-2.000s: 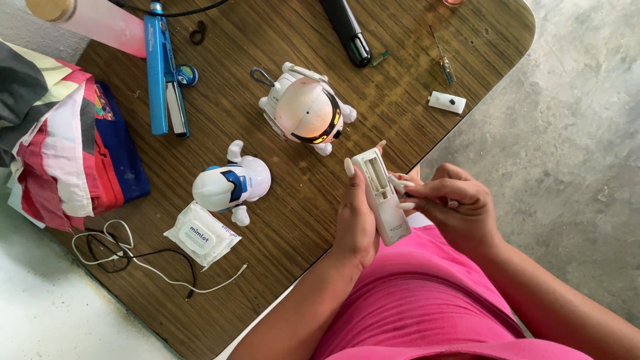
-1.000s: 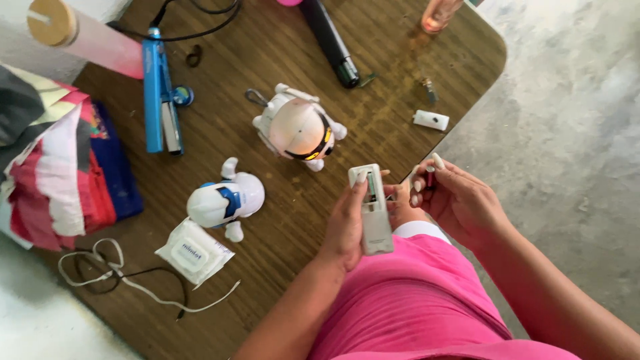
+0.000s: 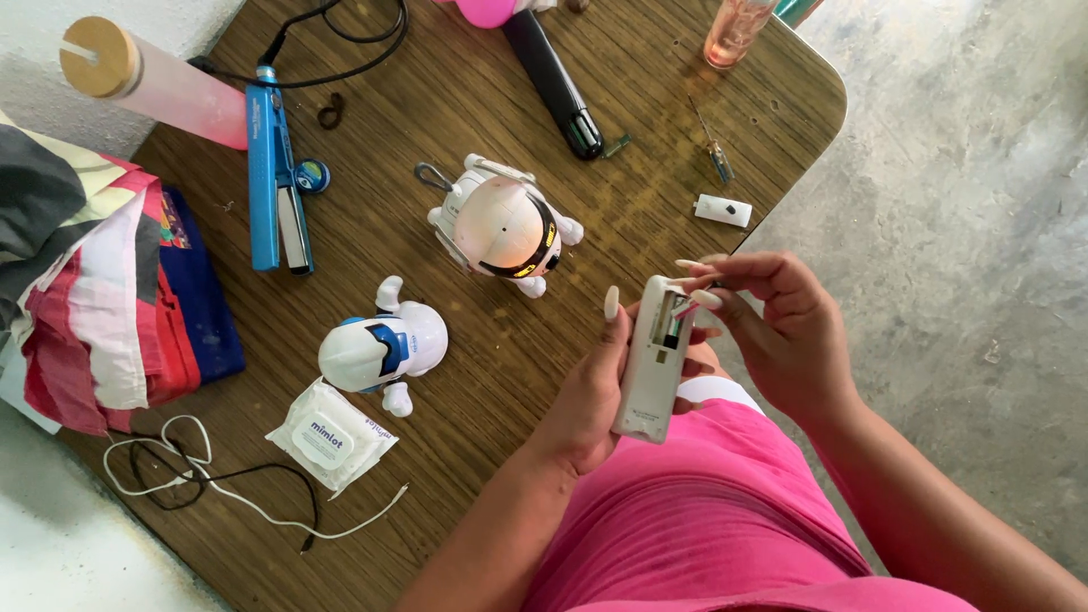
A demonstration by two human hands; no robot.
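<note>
My left hand (image 3: 595,387) holds a white remote control (image 3: 650,382), its back facing up and its battery compartment uncovered. One battery (image 3: 671,327) shows inside. My right hand (image 3: 778,331) pinches a second, pinkish battery (image 3: 685,308) between thumb and fingers, its end at the compartment's upper right side. Whether it is fully inside cannot be told. A small white cover (image 3: 722,211) lies near the table's right edge, below a thin screwdriver (image 3: 719,160). A white toy robot with a black and yellow visor (image 3: 508,223) stands left of the remote, and a white and blue toy robot (image 3: 378,344) is further left.
On the wooden table (image 3: 476,374) are a blue hair straightener (image 3: 268,178), a pink bottle (image 3: 183,98), a pack of wipes (image 3: 333,438), tangled cables (image 3: 200,467), a black device (image 3: 552,85) and a glass container (image 3: 735,34). Folded cloths (image 3: 102,297) sit at the left edge.
My right hand, apart from the remote one second ago, has moved left to its battery compartment with the battery. My left hand still holds the remote.
</note>
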